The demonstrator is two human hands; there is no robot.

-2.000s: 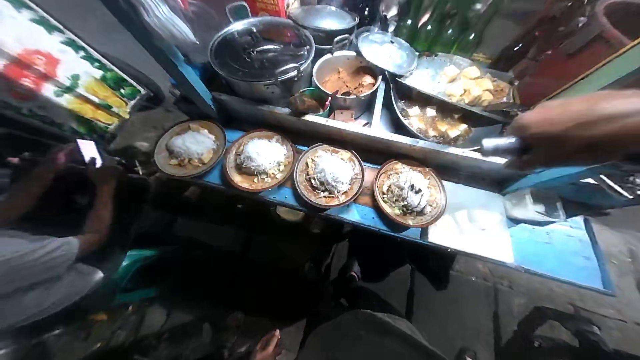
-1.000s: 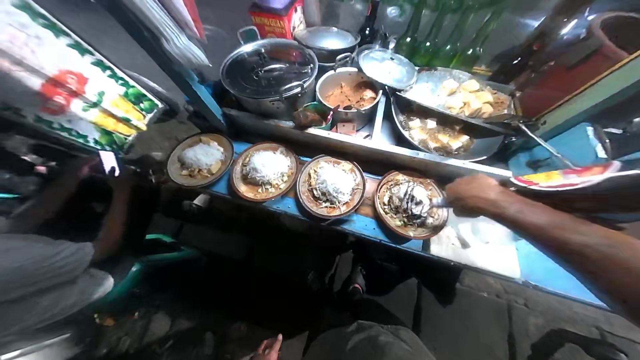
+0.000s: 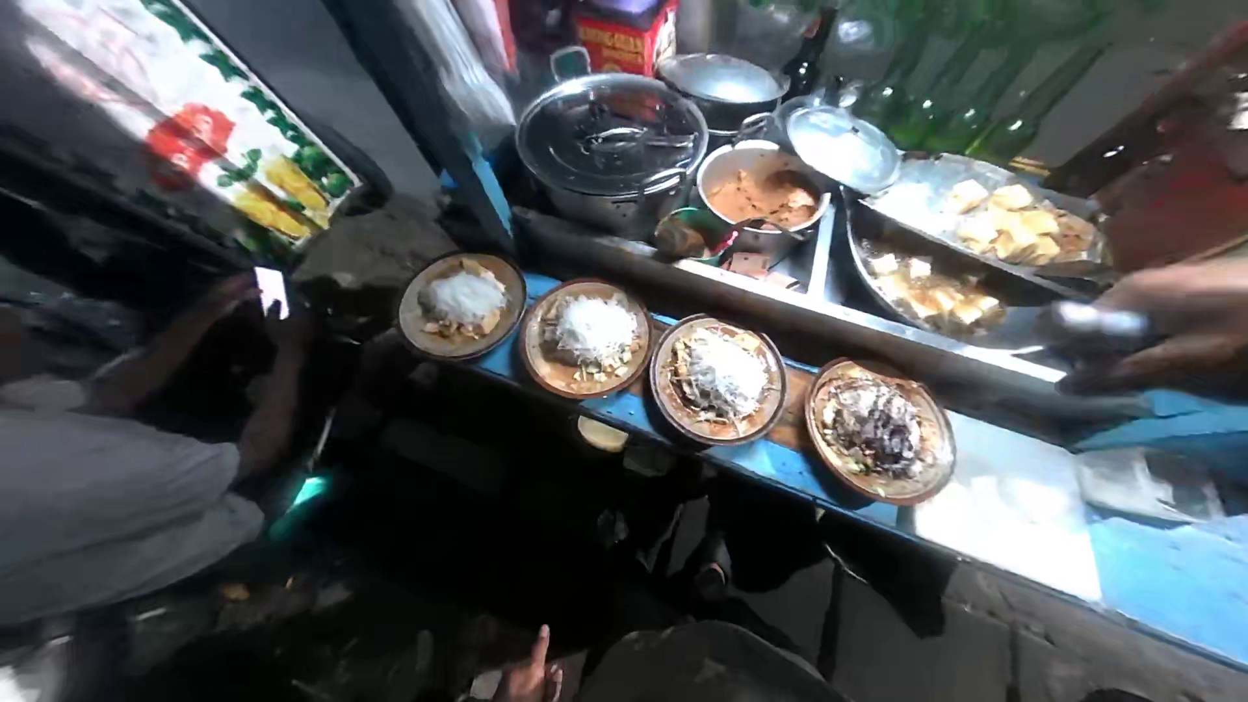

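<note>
My right hand (image 3: 1170, 327), blurred at the right edge, grips a metal utensil (image 3: 1097, 320) over the rim of a wide pan of fried pieces in liquid (image 3: 941, 297). The utensil's working end cannot be made out. Low in the frame, my left hand (image 3: 531, 673) shows a raised index finger and holds nothing visible. Several brown-rimmed plates stand in a row on a blue ledge. White shreds top the far left plate (image 3: 463, 304), the second plate (image 3: 587, 337) and the third plate (image 3: 719, 380). Dark sauce covers the rightmost plate's food (image 3: 880, 429).
Behind the ledge stand a lidded steel pot (image 3: 614, 136), a pot of orange-brown sauce (image 3: 765, 190), a green cup (image 3: 697, 234) and a tray of fried pieces (image 3: 1009, 219). At the left, a person (image 3: 117, 487) holds a lit phone (image 3: 272, 292).
My right hand has moved from the rightmost plate to the right, over by the pan. Dark sauce now covers more of that plate's food than before. My left hand stays low in view.
</note>
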